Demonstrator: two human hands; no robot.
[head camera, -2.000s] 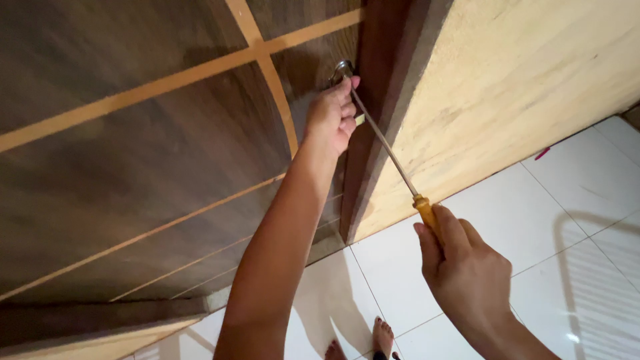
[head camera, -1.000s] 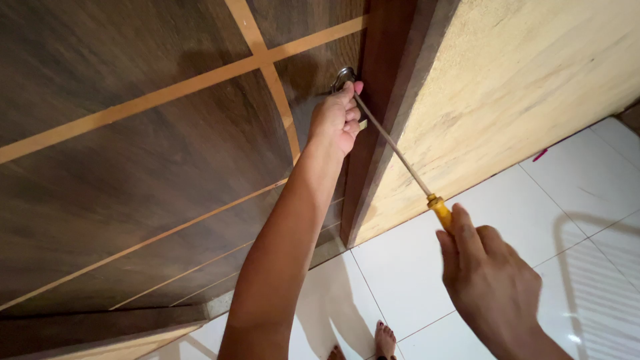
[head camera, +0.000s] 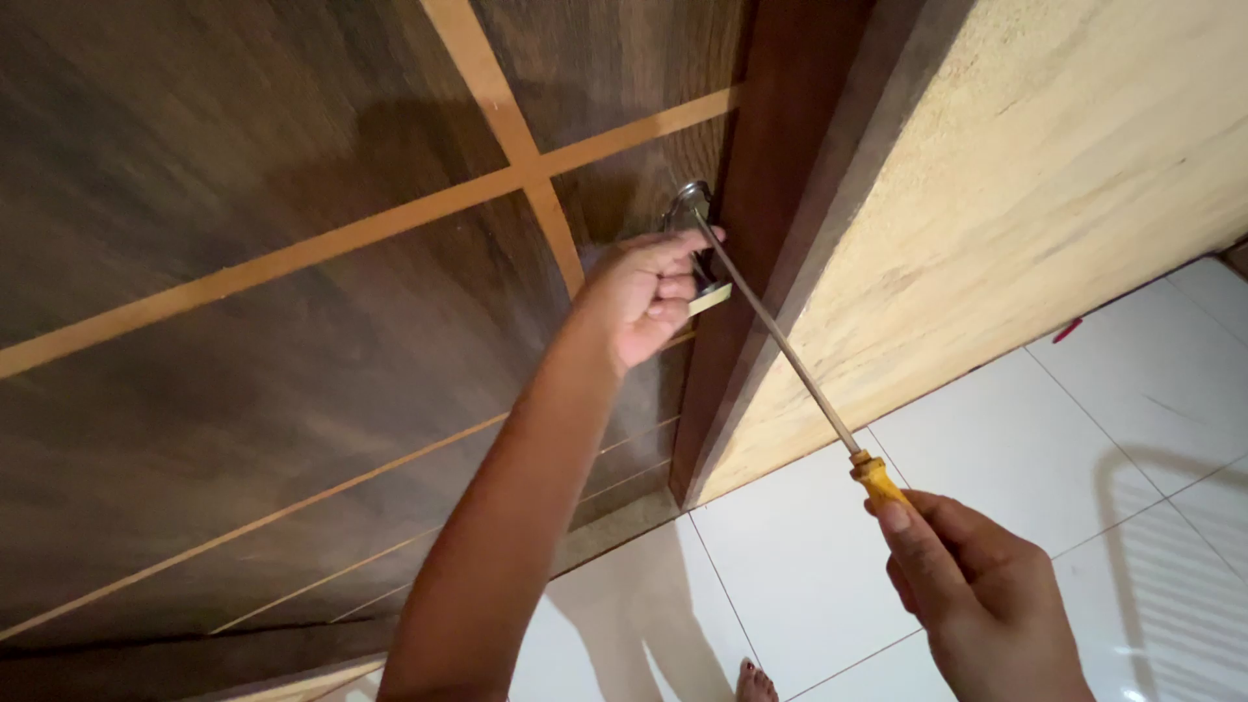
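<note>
My right hand (head camera: 975, 585) grips the yellow handle of a long-shafted screwdriver (head camera: 780, 336) at the lower right. The shaft slants up and left to a metal door handle (head camera: 690, 195) near the edge of a dark wood-grain door (head camera: 370, 292). My left hand (head camera: 653, 292) is at that handle, with a fingertip beside the upper end of the shaft and the other fingers curled. Below these fingers a pale, brass-coloured plate end (head camera: 710, 299) shows. Whether the left fingers grip the handle or the shaft is hard to tell, and the screwdriver's tip is not clear.
A dark reddish wooden frame (head camera: 780, 146) runs beside the door, next to a pale plywood-like wall panel (head camera: 1053, 195). White floor tiles (head camera: 809, 575) lie below, with a bare foot (head camera: 756, 682) at the bottom edge. A small red object (head camera: 1068, 330) lies near the panel's base.
The left fingers have shifted at the door handle, so more of the handle and the pale plate end shows. My right hand still holds the screwdriver, at a slightly different angle.
</note>
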